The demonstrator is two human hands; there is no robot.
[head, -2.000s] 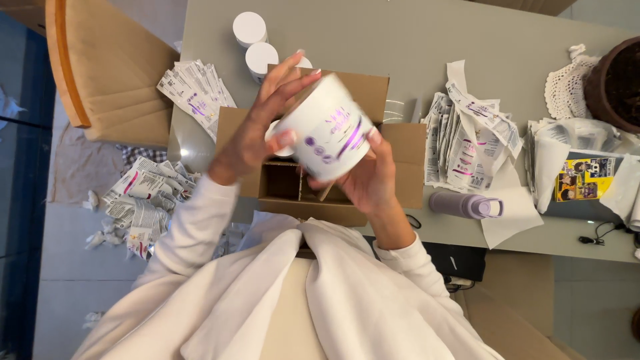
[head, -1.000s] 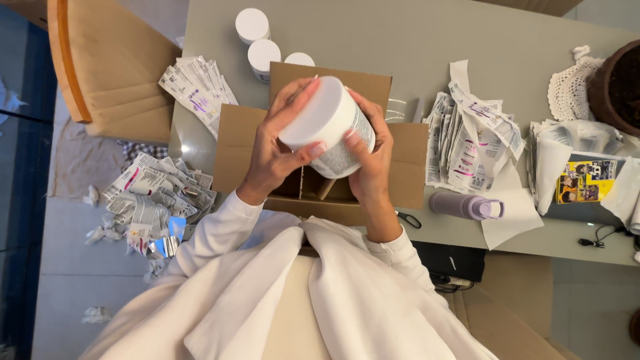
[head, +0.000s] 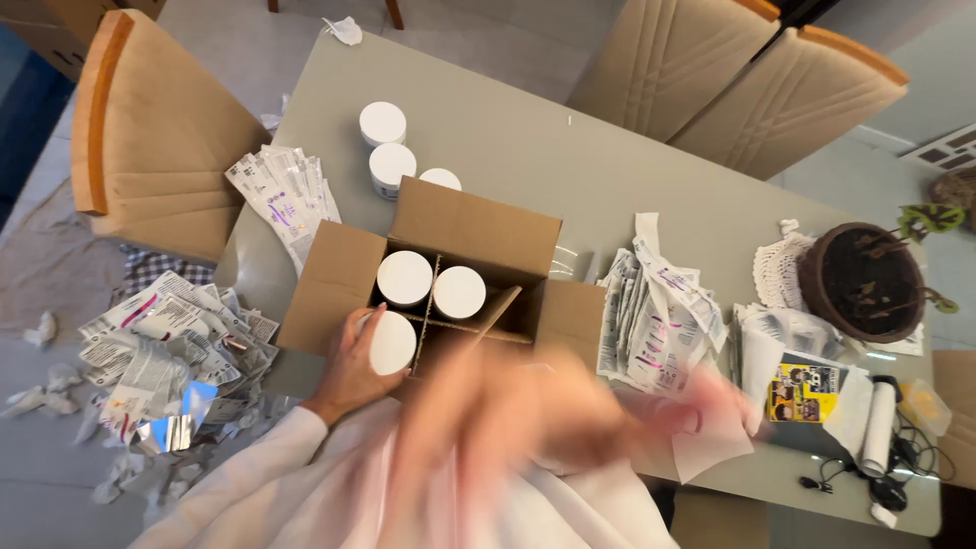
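My left hand (head: 352,374) grips a white lidded jar (head: 393,343) at the near left compartment of an open cardboard box (head: 473,221) with cardboard dividers (head: 499,309). Two more white jars, one at the far left (head: 405,279) and one beside it (head: 459,293), sit in the box. My right hand (head: 526,412) is a strong blur over the box's near right side, and its fingers and whatever it may hold cannot be made out. Behind the box, several white jars (head: 393,164) stand on the table.
Printed label sheets (head: 286,202) lie left of the box, with a larger pile (head: 175,351) at lower left. Another label stack (head: 659,320) lies to the right. A potted plant (head: 862,282), papers and cables (head: 907,450) occupy the table's right end. Chairs (head: 168,137) surround the table.
The jar that both hands held above the box is no longer between them. My left hand is now on a jar in the box; my right hand has moved away in a blur. The view has shifted.
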